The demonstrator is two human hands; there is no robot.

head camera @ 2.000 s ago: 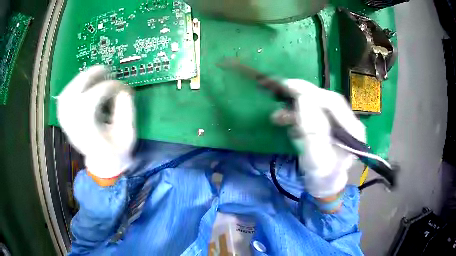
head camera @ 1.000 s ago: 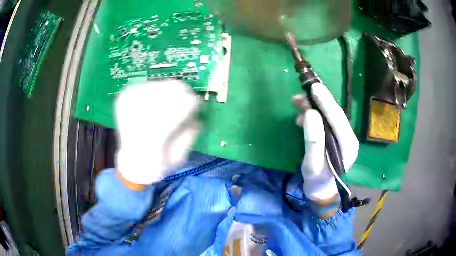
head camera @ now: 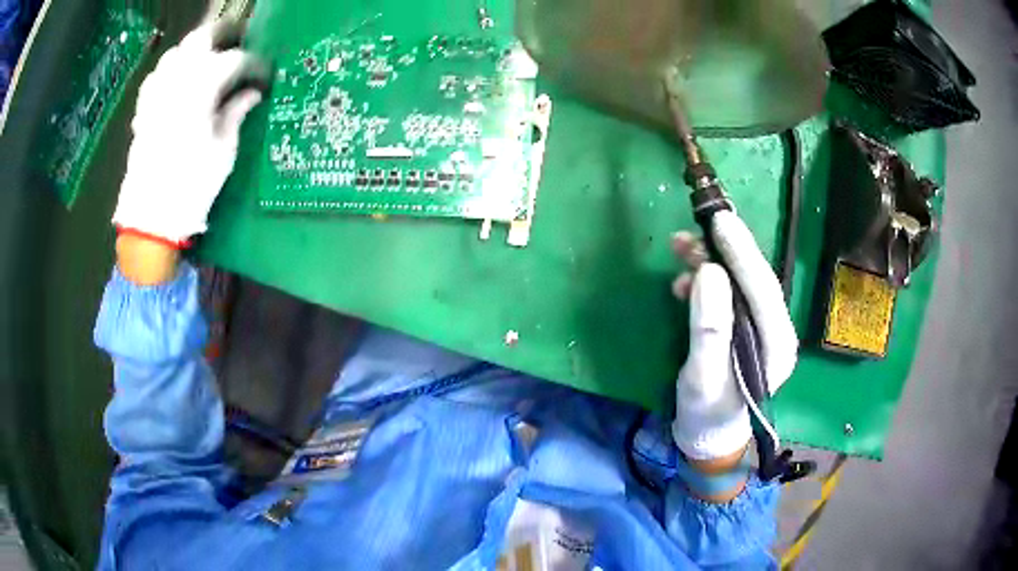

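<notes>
A green circuit board point(head camera: 391, 128) lies on the green mat, its row of black parts near the front edge. A pale metal support strip point(head camera: 536, 167) shows along its right edge. My left hand point(head camera: 184, 134), in a white glove, is left of the board over the metal rail, fingers pointing away and slightly blurred; I cannot tell if it holds something. My right hand point(head camera: 731, 335), gloved, is shut on the black handle of a soldering iron point(head camera: 703, 184). The tip points away from me, at the brownish extractor hood, clear of the board.
The translucent hood point(head camera: 681, 56) is at the far middle. A dark iron stand point(head camera: 876, 201) with a yellow sponge point(head camera: 860, 309) stands at the right, a black strip point(head camera: 791, 212) left of it. A black ribbed object point(head camera: 902, 67) is behind. Another board point(head camera: 101, 100) lies far left beyond the rail.
My left hand has moved from the board's front edge away and left to the rail. My right hand has swung the iron's tip away towards the hood. The view has shifted.
</notes>
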